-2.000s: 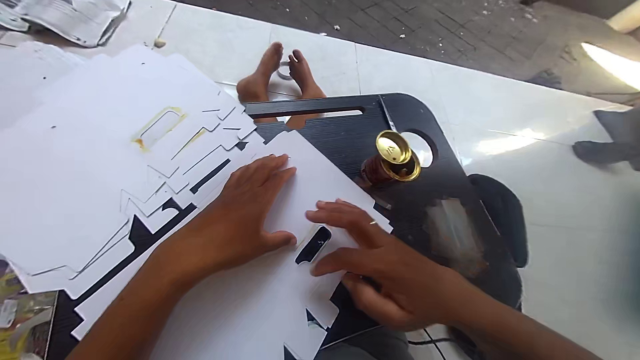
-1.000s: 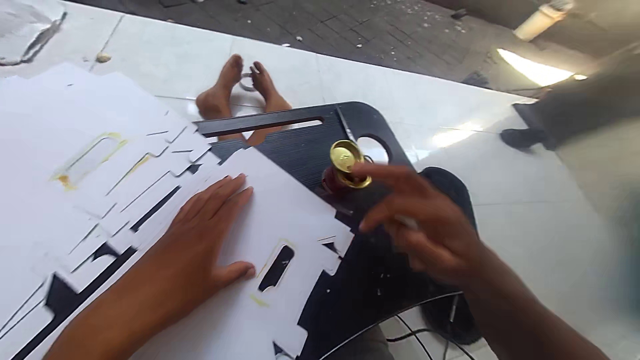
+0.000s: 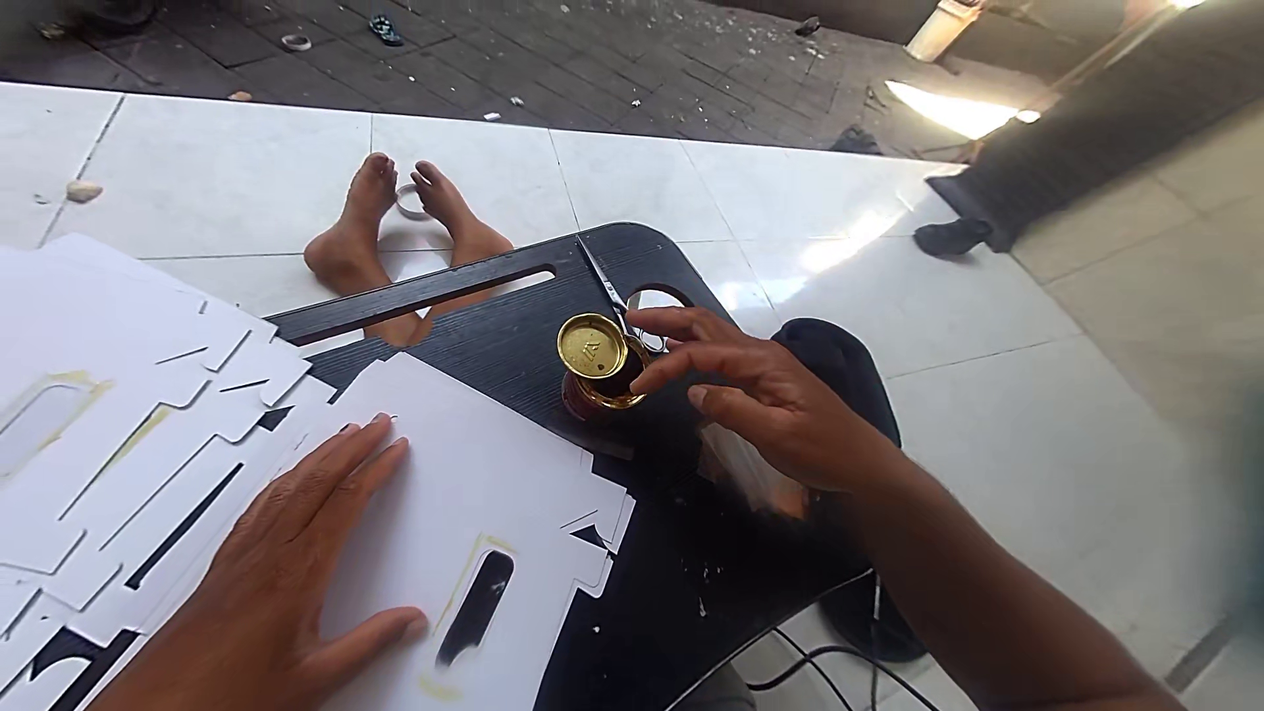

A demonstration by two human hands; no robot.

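Observation:
My left hand [image 3: 306,553] lies spread flat on a white die-cut card sheet [image 3: 474,444], whose rounded slot has yellowish adhesive-like smears around its edge. My right hand [image 3: 760,395] is at a small dark red tin [image 3: 583,400] with a gold rim, its fingertips by the rim; whether they touch it, I cannot tell. A round gold lid [image 3: 592,346] sits tilted over the tin's opening. Just behind the tin lies a pair of scissors [image 3: 604,276], its handles partly hidden by my fingers. More cut white card sheets [image 3: 148,395] overlap in a stack at the left.
All this rests on a black lap table [image 3: 474,355] with a long slot and a round cutout. Beyond it are two bare feet [image 3: 365,227] with a ring-shaped roll [image 3: 410,202] between them. Cables [image 3: 820,657] hang at the lower right, beside a black rounded object [image 3: 839,375].
My right hand has moved from beside the sheet's slot to the tin. My left hand has stayed flat on the sheet. The view has shifted.

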